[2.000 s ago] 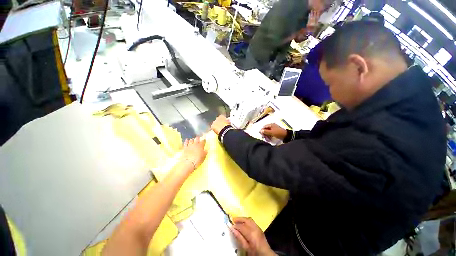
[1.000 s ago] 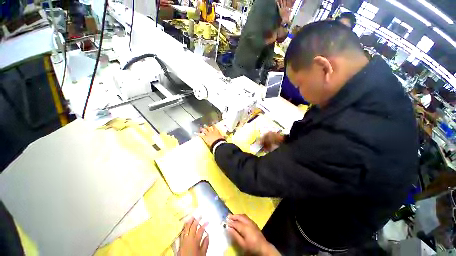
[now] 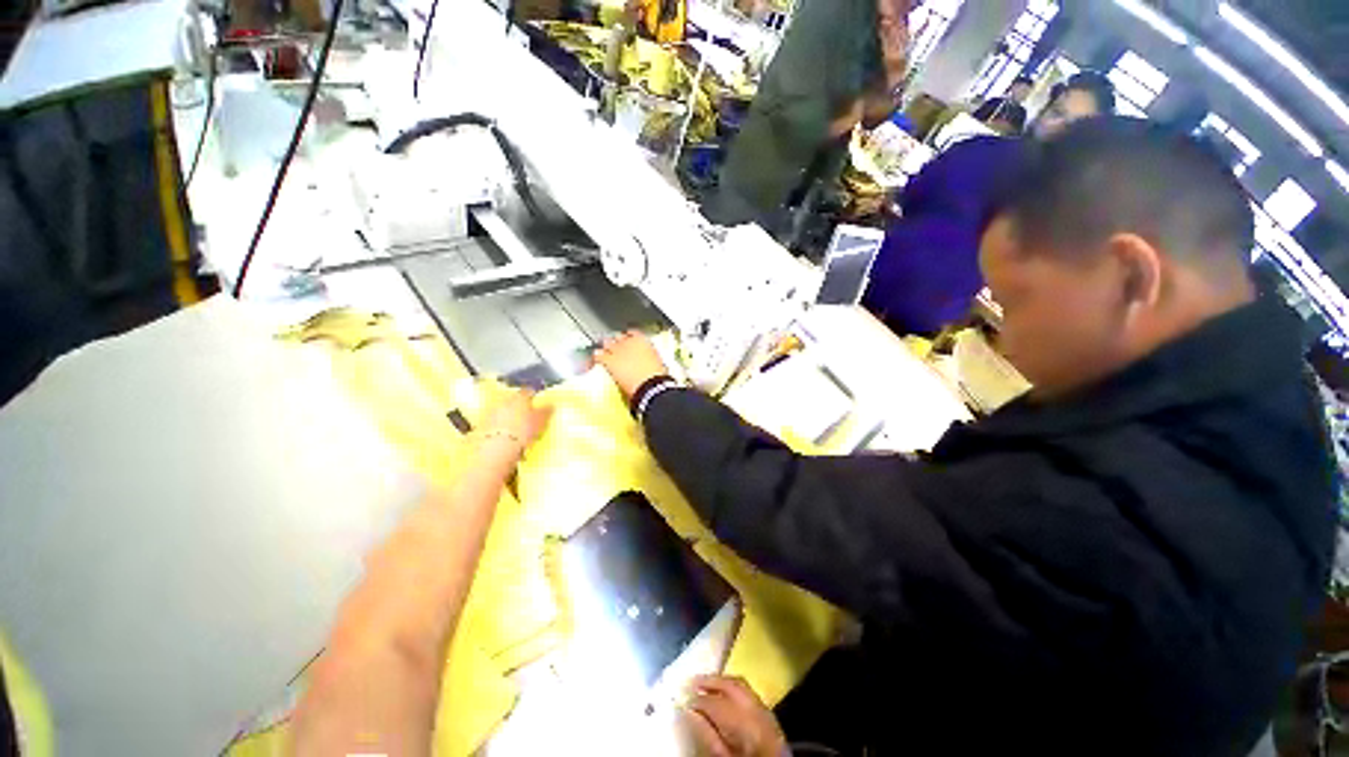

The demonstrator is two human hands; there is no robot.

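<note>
A yellow fabric panel [image 3: 585, 432] lies bunched at the near edge of the sewing machine's metal bed [image 3: 550, 333]. My left hand [image 3: 515, 419] reaches forward and holds the panel's left side; its fingertips are blurred. A co-worker's hand [image 3: 633, 364] is on the panel's far right part. My right hand [image 3: 735, 716] is low in the view, cut off by the lower edge, with fingers bent at the white table's edge; whether it grips anything cannot be told. A dark shiny plate [image 3: 639, 577] shows between the fabric and my right hand.
A stiff pale grey sheet [image 3: 193, 518] lies at left beside layered yellow pieces [image 3: 363, 377]. The white machine arm [image 3: 555, 141] crosses behind the bed. A co-worker in a dark jacket [image 3: 1021, 562] leans in from the right. An upright screen [image 3: 848, 266] stands beyond the machine head.
My left hand has moved from beside my right hand forward to the panel near the bed. The fabric has shifted, and more of the dark plate shows. The co-worker's far hand no longer shows.
</note>
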